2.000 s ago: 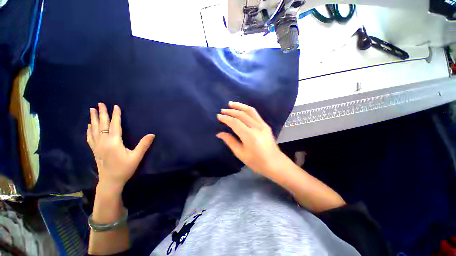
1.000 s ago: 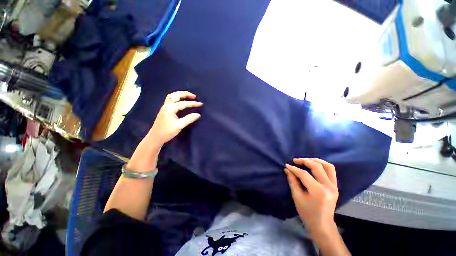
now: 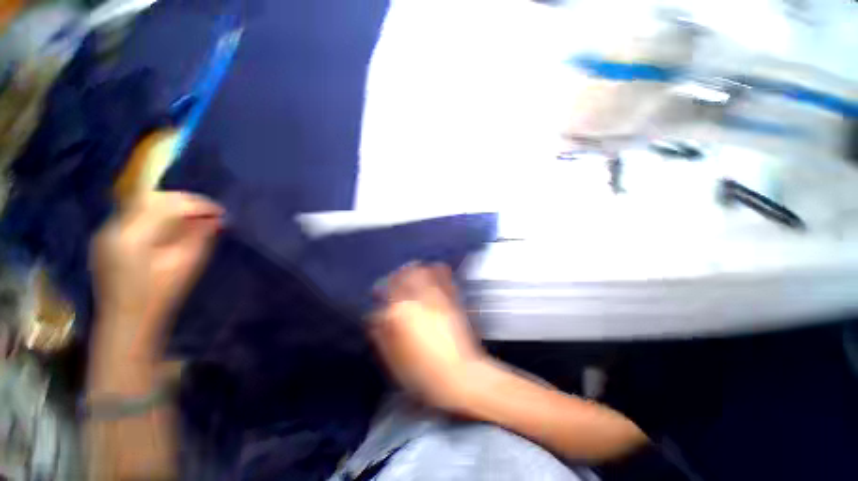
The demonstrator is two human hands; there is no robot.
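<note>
The frame is heavily blurred. A navy fabric panel (image 3: 292, 103) runs from the top of the view down over the table's left part and towards my lap. A folded or pointed part of it lies at the table's front, beside my right hand. My left hand (image 3: 155, 249) is at the left with fingers curled at the navy cloth; blur hides whether it pinches it. My right hand (image 3: 421, 319) is on the navy cloth near the front edge, fingers bent; its grip is unclear. The sewing machine head (image 3: 640, 103) is smeared at the upper right.
A black tool (image 3: 764, 204) lies on the white machine bed (image 3: 564, 240) at the right, with a smaller dark item (image 3: 675, 149) near it. A blue-edged navy piece (image 3: 209, 89) and a strip of wooden table (image 3: 150, 167) are at the far left. The grey front edge (image 3: 640, 315) curves rightwards.
The view has swung. The navy panel has come away from the needle area towards me and the left, baring white bed. Both hands have moved left in the view, and the cloth's edge is folded.
</note>
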